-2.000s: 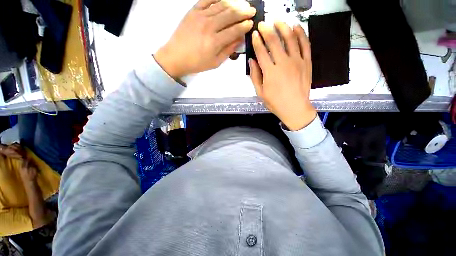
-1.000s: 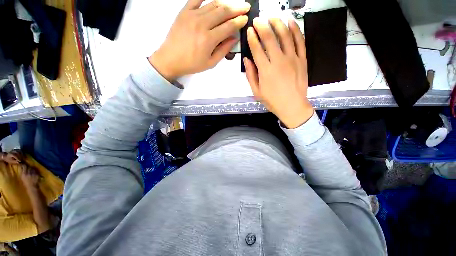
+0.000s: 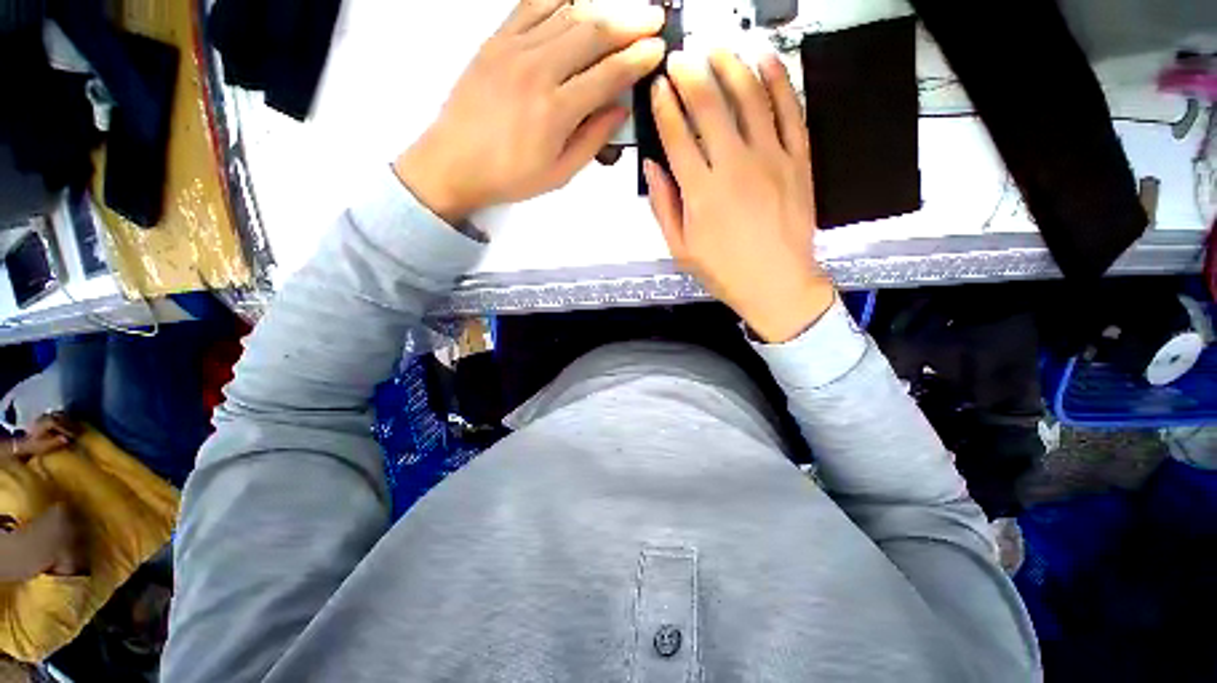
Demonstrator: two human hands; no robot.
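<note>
A narrow black fabric strip (image 3: 650,150) lies on the white table at the top centre, partly hidden by both hands. My left hand (image 3: 541,107) rests at its left side, with bright, washed-out fingertips near its upper part. My right hand (image 3: 741,174) lies flat over its right edge, fingers pointing up and slightly apart. Neither hand visibly grips the strip. The needle area is at the top edge and too bright to make out. A dark brown-black fabric rectangle (image 3: 864,123) lies flat just right of my right hand.
A long black band (image 3: 1034,134) slants at the right. Black pieces (image 3: 278,47) lie at upper left, beside a yellow-brown plastic-covered board (image 3: 187,214). The table's front edge (image 3: 961,267) crosses below the hands. A blue basket (image 3: 1128,400) holds a white roll (image 3: 1174,358). A person in yellow sits lower left.
The view has shifted slightly. The visible part of the strip has become shorter at its lower end, and both hands keep nearly the same pose over it. The seated person's arm has moved.
</note>
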